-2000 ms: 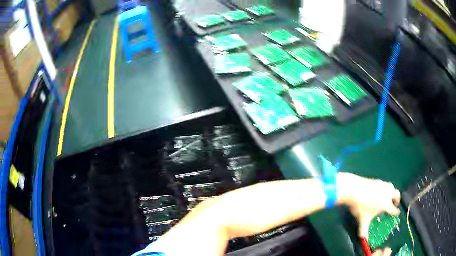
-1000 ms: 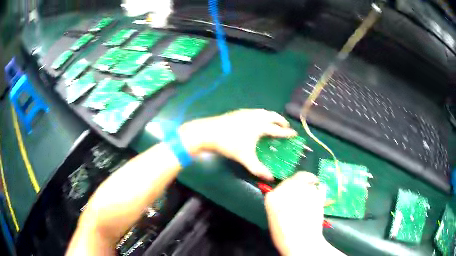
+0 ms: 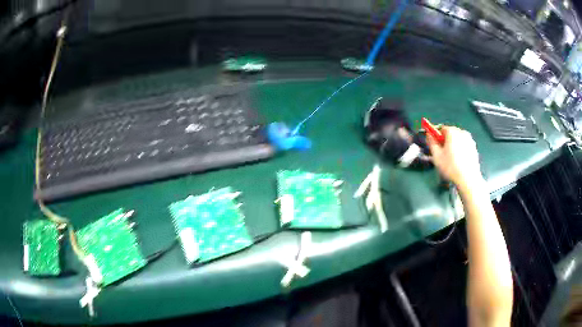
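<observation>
My right hand (image 3: 455, 153) reaches over the bench at the right with the red stick (image 3: 432, 130) between its fingers. Its fingertips are at the edge of a blurred black bundle, likely the barcode scanner (image 3: 399, 142); whether they grip it I cannot tell. Several green circuit boards lie in a row along the front of the green mat: a small one (image 3: 43, 248) at the far left, one with the yellow-grey cable over it (image 3: 113, 246), one in the middle (image 3: 212, 225) and one further right (image 3: 311, 199). My left hand is not in view.
A long black keyboard (image 3: 153, 137) lies behind the boards, with a blue wrist strap (image 3: 287, 137) and cord at its right end. White tape crosses (image 3: 297, 260) mark the bench edge. A smaller keyboard (image 3: 507, 121) is far right. Small green boards (image 3: 244, 65) lie at the back.
The view has swung right. My left hand has left the view, and the board it held is no longer in a hand. My right hand has moved right to the black bundle, still with the red stick.
</observation>
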